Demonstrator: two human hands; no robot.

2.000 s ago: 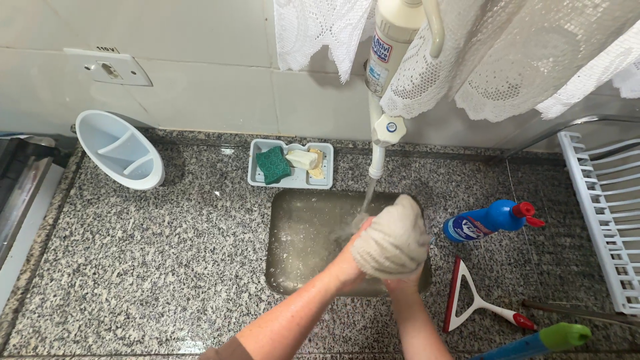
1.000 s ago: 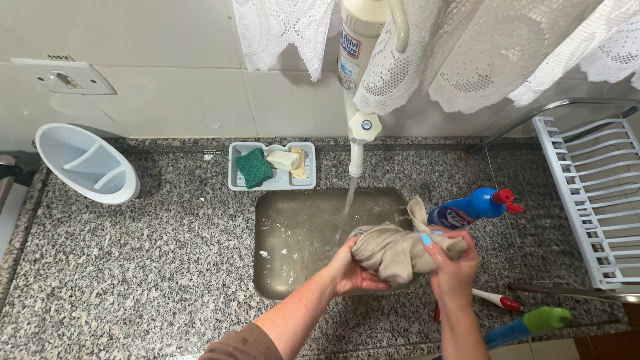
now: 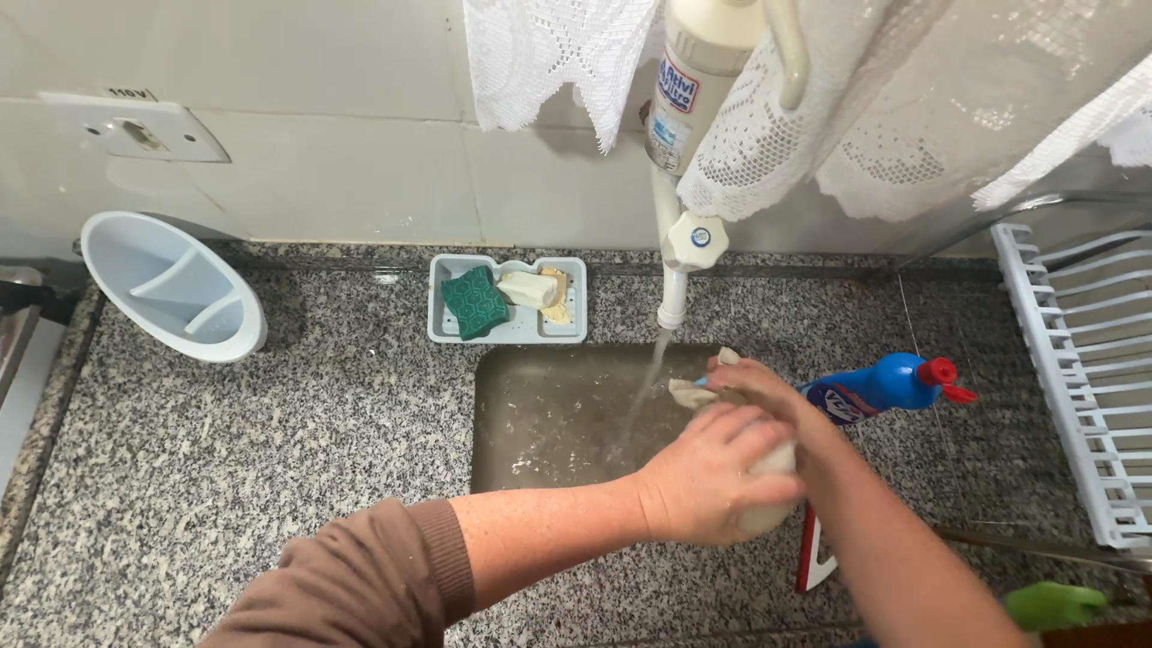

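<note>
My left hand (image 3: 720, 477) is closed around a bunched beige cloth (image 3: 769, 490) over the right part of the steel sink (image 3: 558, 423). Just beyond it, my right hand (image 3: 760, 382) grips the same cloth, and a loose end of the fabric sticks out past its fingers. Part of the cloth is hidden behind my hands. Water (image 3: 646, 382) runs from the white faucet (image 3: 672, 301) into the sink, left of the cloth.
Behind the sink sits a tray (image 3: 438, 328) with a green sponge (image 3: 474, 301) and soap (image 3: 528, 290). A blue bottle (image 3: 886, 382), a squeegee (image 3: 814, 562) and a white dish rack (image 3: 1053, 387) are at right. A divided container (image 3: 243, 337) stands left. Lace curtain (image 3: 765, 135) hangs above.
The cloth, spread loosely between both hands a second ago, is now bunched more tightly. My left hand has come over it, and my right hand has moved toward the sink's back right.
</note>
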